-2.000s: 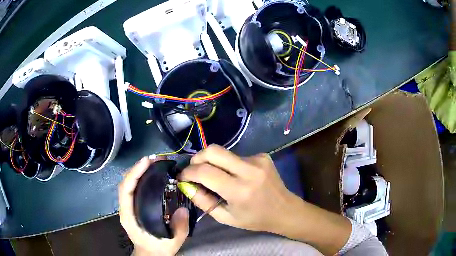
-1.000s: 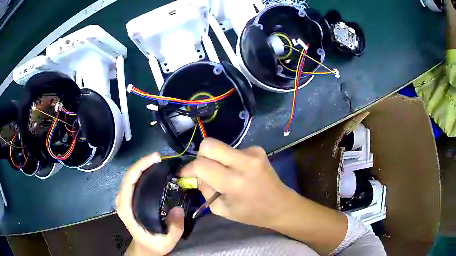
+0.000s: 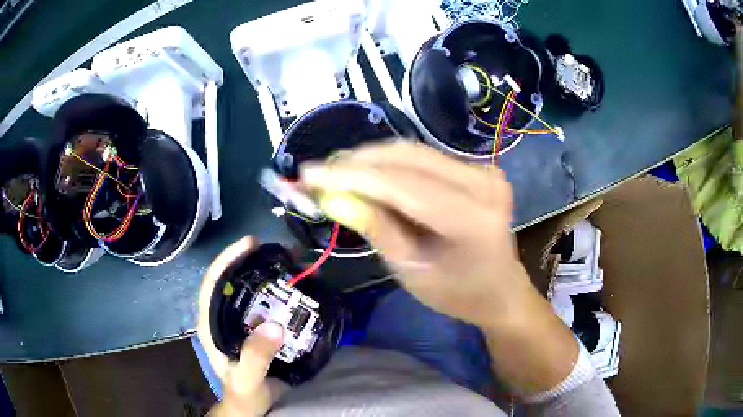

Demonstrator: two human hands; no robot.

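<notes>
My left hand (image 3: 236, 366) holds the black camera head shell (image 3: 224, 313) near my lap, its thumb on the silvery board (image 3: 285, 319) inside. A red wire strand (image 3: 319, 262) runs from the board up to the base housing. My right hand (image 3: 424, 216) is blurred over the black base housing (image 3: 314, 134), with yellow at the fingertips. A blurred pale, slim item shows at its fingertips; whether it is tweezers or a plug, I cannot tell. A small white plug (image 3: 279, 211) lies by the bowl's left edge.
Another base housing (image 3: 477, 89) with loose wires stands at upper right, beside a small camera head (image 3: 575, 80). Wired units (image 3: 167, 195) stand at left on the green bench (image 3: 623, 134). A cardboard box (image 3: 660, 269) with white-and-black units is at right. A person's yellow-green sleeve (image 3: 713, 191) shows at the right edge.
My right hand has moved up and away from the camera head to over the base housing. The head has turned so its board faces up. The red wire now spans to the board.
</notes>
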